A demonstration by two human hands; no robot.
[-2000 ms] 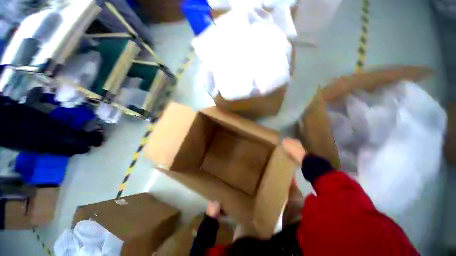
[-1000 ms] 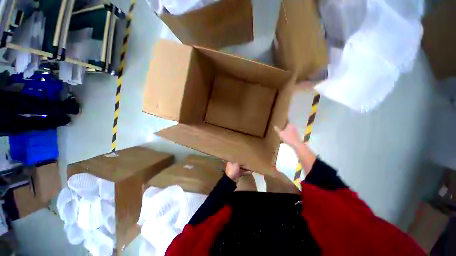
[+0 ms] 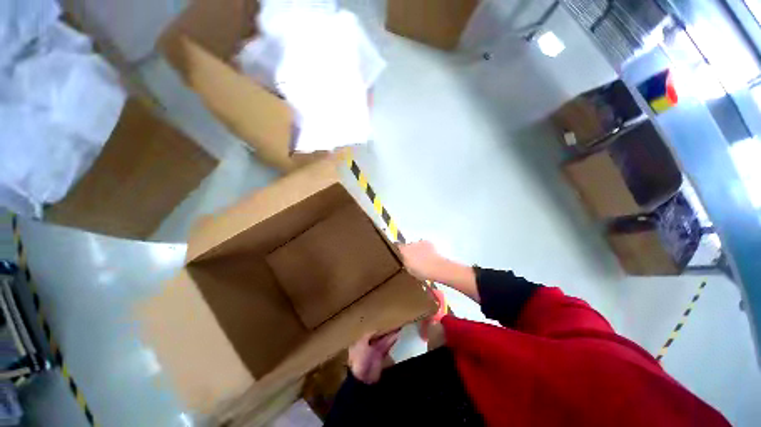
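An empty open corrugated carton is held at my waist, tilted, its opening towards me and its flaps spread. My right hand grips the carton's right edge near the upper corner. My left hand holds its lower edge, close to my body; its fingers are partly hidden.
At the upper left stand cartons heaped with air-column bags and another with bright white bags. Cartons sit by a bench at the right. Yellow-black tape crosses the grey floor.
The view has swung to the right; the shelved rack has mostly left it and the bench at the right has appeared. The carton stays in both hands and has turned.
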